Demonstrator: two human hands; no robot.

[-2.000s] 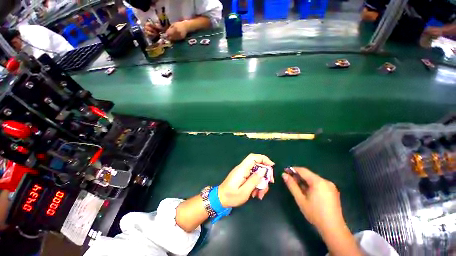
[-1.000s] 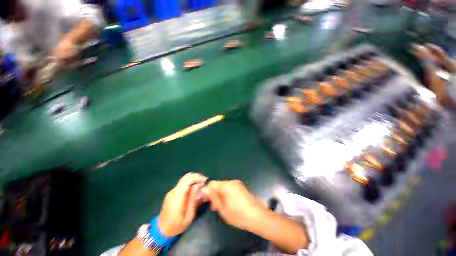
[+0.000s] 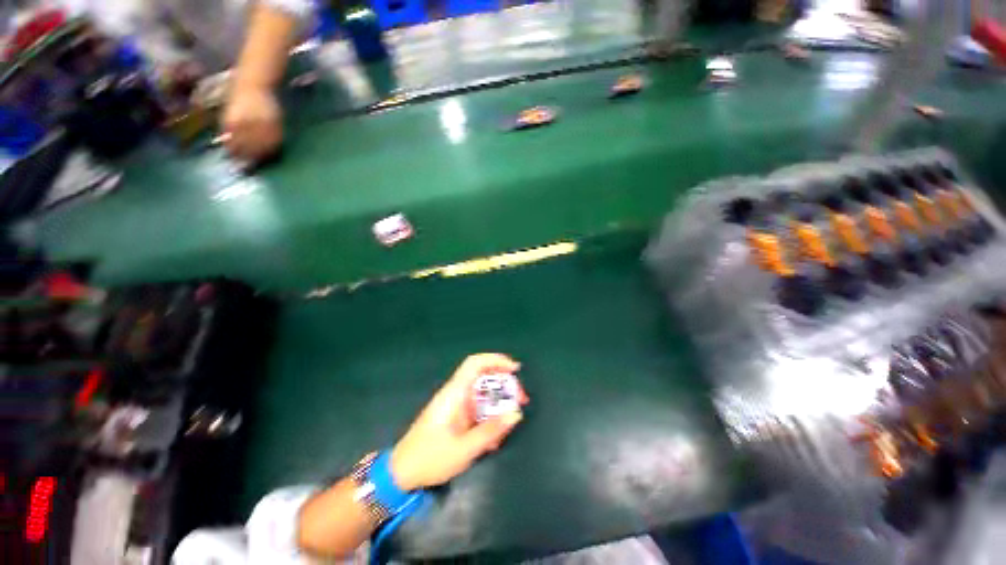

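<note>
My left hand (image 3: 450, 430), with a blue band at the wrist, holds a small white rounded-square housing (image 3: 498, 396) between thumb and fingers, above the dark green bench. Dark parts show inside the housing. My right hand is out of the picture. A similar small white unit (image 3: 392, 228) lies alone on the green belt, beyond the yellowish strip (image 3: 507, 262).
The black fixture (image 3: 226, 364) stands at the left, blurred. Clear blister trays (image 3: 689, 259) with black parts and orange strips are stacked at the right. Several units lie farther along the belt (image 3: 530, 182). Another person's hand (image 3: 253, 124) reaches over the belt at the upper left.
The view has swung right, then partly back left. My hands were together a second ago; now my right hand has left the picture. The other person's hand now reaches over the belt.
</note>
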